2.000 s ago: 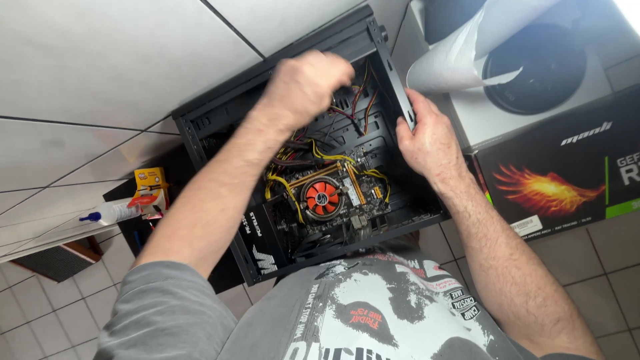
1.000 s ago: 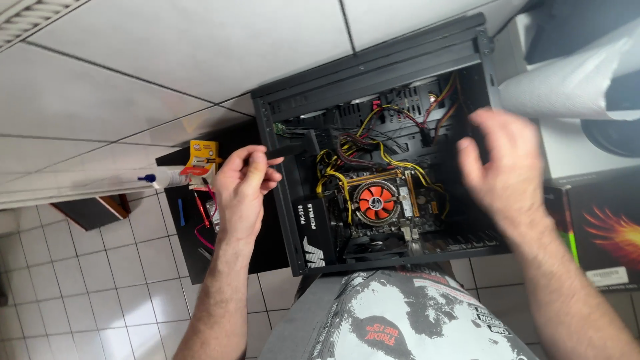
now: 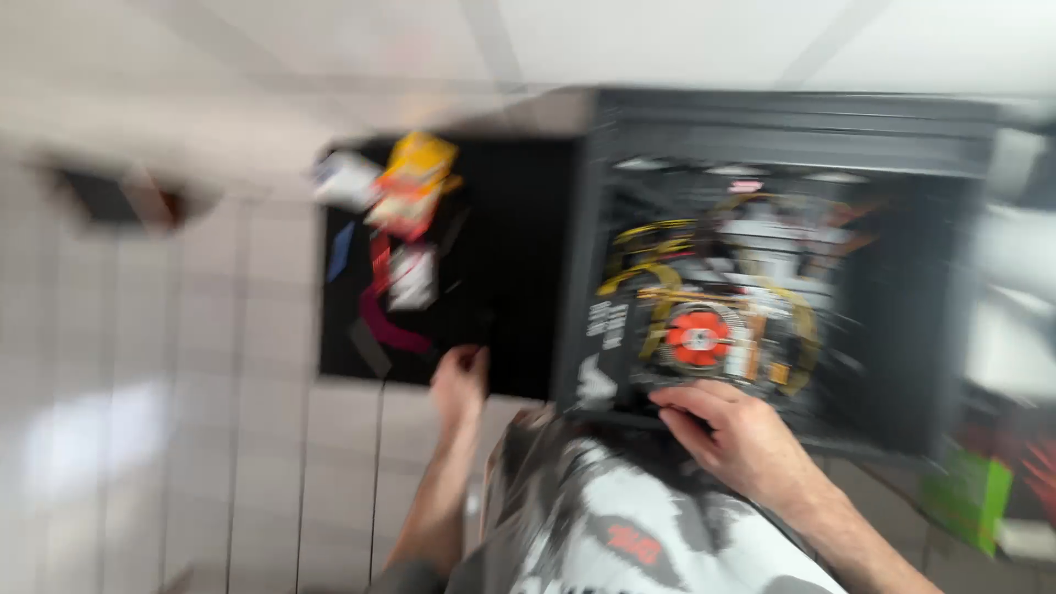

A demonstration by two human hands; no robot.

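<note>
An open black computer case (image 3: 899, 136) lies on its side, showing a CPU cooler with a red fan (image 3: 700, 338), yellow cables (image 3: 660, 235) and a power supply with white lettering (image 3: 598, 355). My right hand (image 3: 734, 437) is over the case's near edge, just below the fan, with its thumb and fingers bent; whether it holds something is hidden by blur. To the left, my left hand (image 3: 462, 384) is at the near edge of a black surface (image 3: 520, 272), its fingertips curled close together. Blur hides whether anything is in it.
On the black surface are a yellow packet (image 3: 422, 161), a white and red item (image 3: 408, 206), a blue item (image 3: 340, 250) and a purple strap-like item (image 3: 392, 330). A box with a green edge (image 3: 978, 495) stands at the right. A tiled wall runs behind the case.
My left hand has moved from the case's left side to the near edge of the black surface. My right hand has moved from the case's right side to below the fan. The view has shifted left.
</note>
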